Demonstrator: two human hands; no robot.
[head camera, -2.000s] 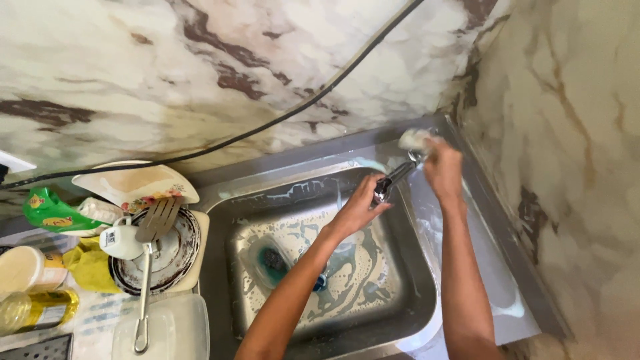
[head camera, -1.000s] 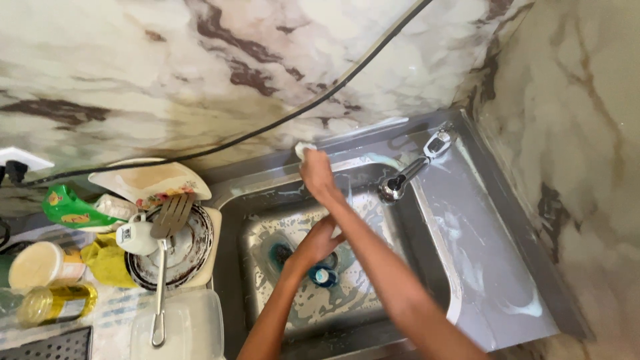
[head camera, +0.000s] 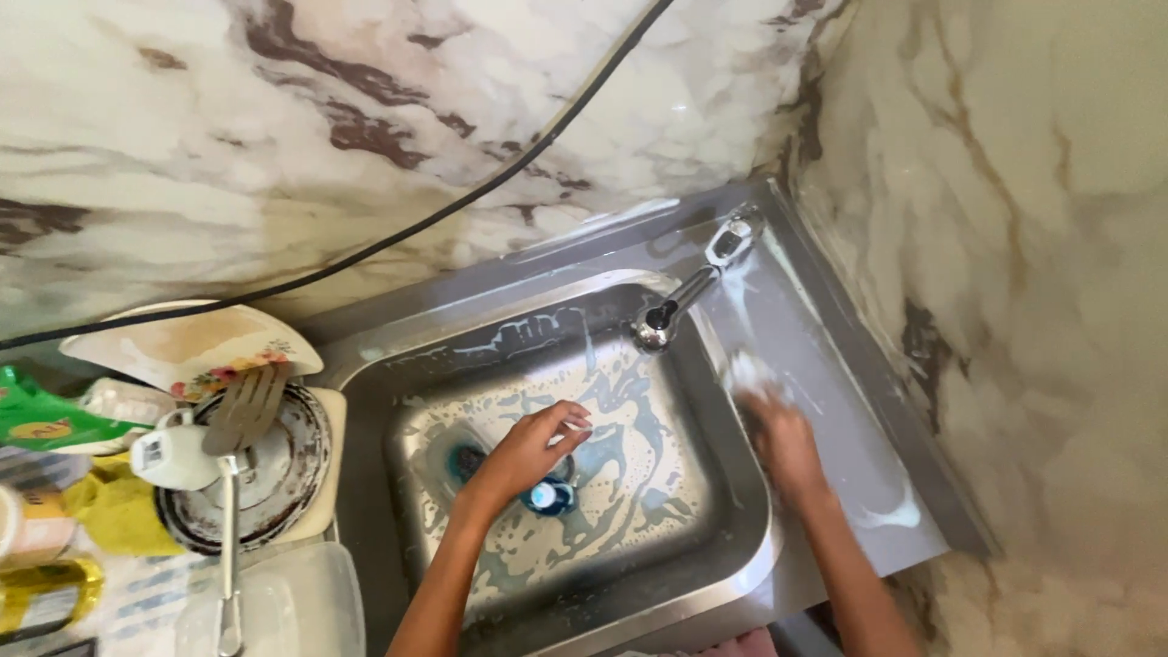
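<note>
My right hand (head camera: 783, 443) holds a whitish sponge or pad (head camera: 750, 372), blurred, against the grey ledge (head camera: 821, 401) right of the stainless steel sink basin (head camera: 721, 456). Over the basin hangs my left hand (head camera: 538, 443), fingers loosely curled with nothing between them. Below it, on the soapy basin floor, a blue bottle with a light cap (head camera: 546, 495) lies beside a clear plastic container (head camera: 444, 452) with something dark and blue in it, partly hidden by the hand. The chrome faucet (head camera: 684, 297) reaches over the basin's far right corner. Whitish suds streak the ledge.
Left of the basin are a slotted spatula (head camera: 248, 406), a white cup (head camera: 178, 453), a dark-stained round pan or lid (head camera: 287, 465), a floral plate (head camera: 196, 342), a yellow cloth (head camera: 119, 506) and a translucent plastic container (head camera: 301, 593). A black cable (head camera: 456, 203) crosses the marble-patterned wall.
My right hand has moved with the pad from the faucet to the back rim, then to the right ledge. My left hand has let go of the faucet and is over the basin.
</note>
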